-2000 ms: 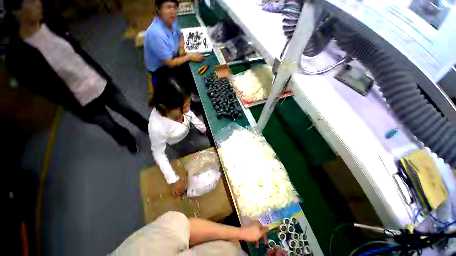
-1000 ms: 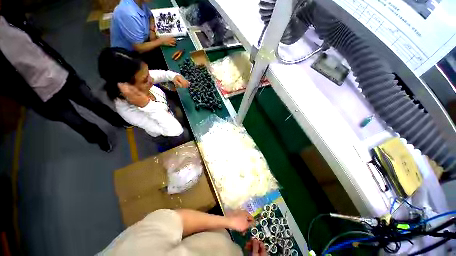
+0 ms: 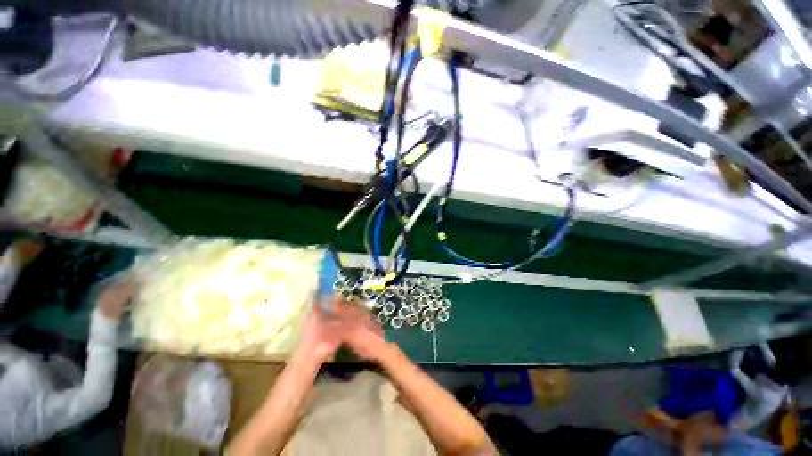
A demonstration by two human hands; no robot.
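Note:
Many small silvery metal rings lie on the green belt just right of my hands. A big clear bag of cream-white parts lies flat to the left, with a blue strip at its right end. My left hand and my right hand are close together at the belt's near edge, between bag and rings. Their fingers are blurred and overlap, so whether they hold anything cannot be told.
Blue and black cables hang over the rings. A raised white shelf runs behind, below a ribbed grey hose. A person's white sleeve is at left, beside the bag. A carton stands below. Another person is at lower right.
The view has turned right, so the belt now runs across it. My hands have come together by the bag's end. The person at left now has a hand at the bag.

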